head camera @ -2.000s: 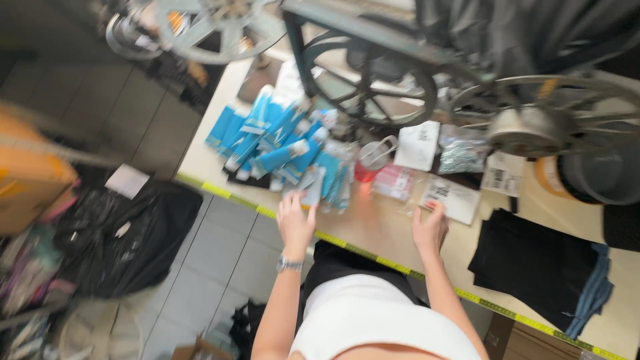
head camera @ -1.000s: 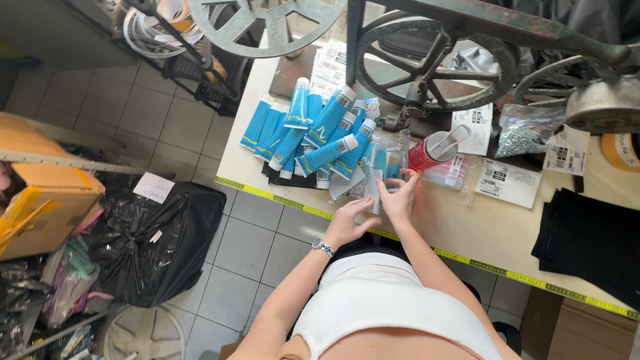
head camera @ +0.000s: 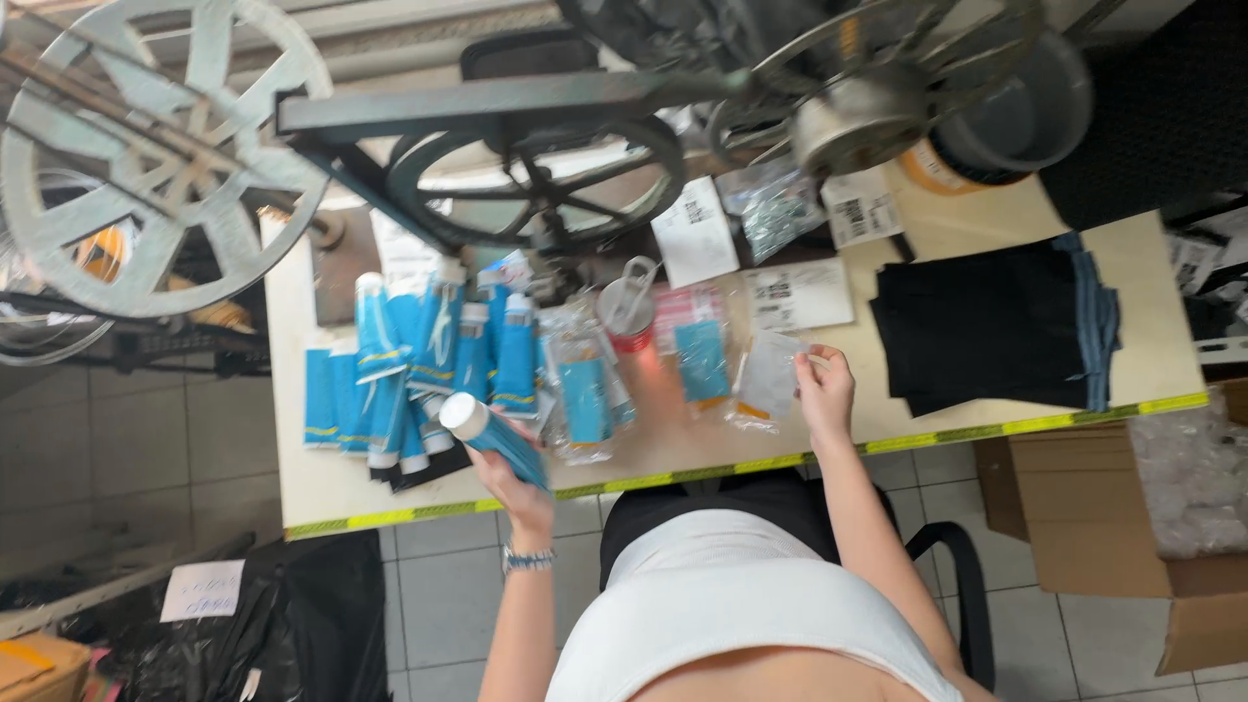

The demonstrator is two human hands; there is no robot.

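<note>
My left hand point(head camera: 517, 487) holds a blue tube with a white cap point(head camera: 495, 439), tilted, above the table's front edge. Just behind it lies a pile of similar blue tubes point(head camera: 429, 331). My right hand point(head camera: 827, 390) pinches the edge of a clear plastic bag point(head camera: 772, 375) on the table. Between the hands lie a bagged blue item point(head camera: 585, 400) and another blue item in clear plastic point(head camera: 701, 361). A red cup with a clear lid point(head camera: 627, 310) stands behind them.
A large iron wheel and its frame point(head camera: 526, 102) overhang the table's back. Folded black cloth point(head camera: 980, 327) lies at the right, with printed papers point(head camera: 799, 294) left of it. Yellow measuring tape point(head camera: 682, 475) runs along the front edge. A cardboard box point(head camera: 1087, 507) stands below right.
My hands were close together over the bags and are now apart. My left hand has taken hold of a blue tube; my right hand now grips a clear bag. The view has shifted.
</note>
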